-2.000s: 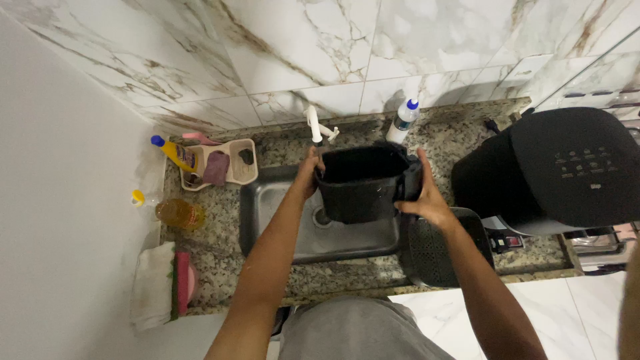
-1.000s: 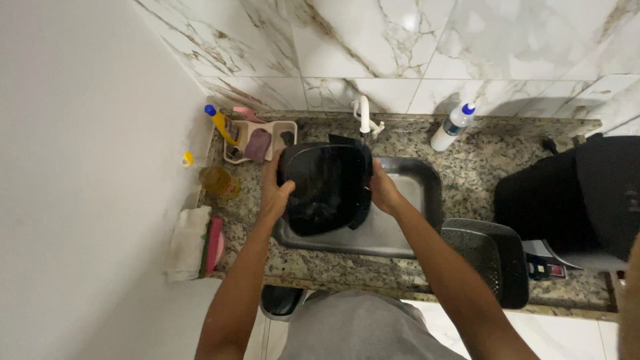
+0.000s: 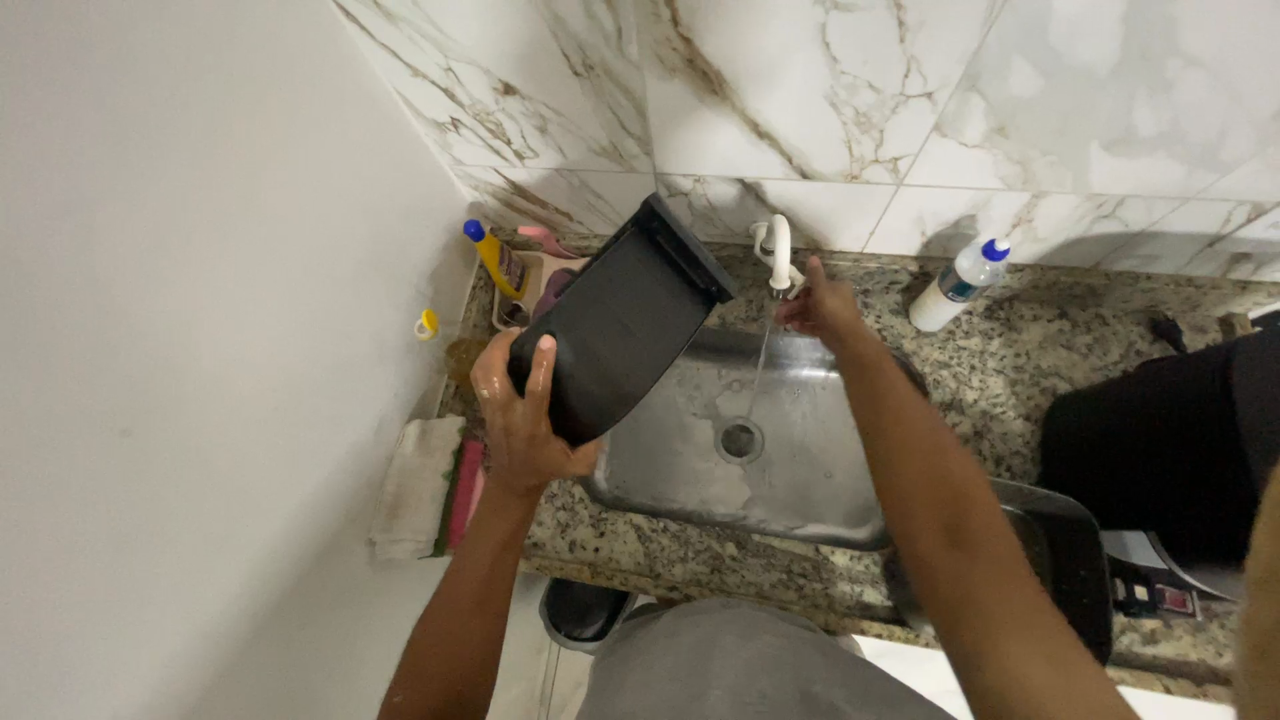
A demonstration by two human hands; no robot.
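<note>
My left hand (image 3: pixel 525 420) grips a black air fryer basket drawer (image 3: pixel 625 330) by its lower left end. The drawer is tilted on its side, over the left part of a stainless steel sink (image 3: pixel 690 480), with its inside turned out of sight. My right hand (image 3: pixel 822 305) is at the white faucet (image 3: pixel 780 250), its fingers by the handle; whether they close on it is hard to tell. A thin stream of water runs from the spout into the sink, near the drain (image 3: pixel 739 440).
A caddy (image 3: pixel 535 275) with a yellow bottle (image 3: pixel 497 262) stands back left. Left of the sink are a white cloth (image 3: pixel 418 485) and a pink item (image 3: pixel 466 490). A white bottle (image 3: pixel 960 285) stands right of the faucet. A black tray (image 3: pixel 1065 560) and a black appliance (image 3: pixel 1160 440) sit at the right.
My right hand has left the drawer and moved to the faucet. My left hand alone now holds the drawer, which has tipped so that its opening no longer shows. Running water is now visible.
</note>
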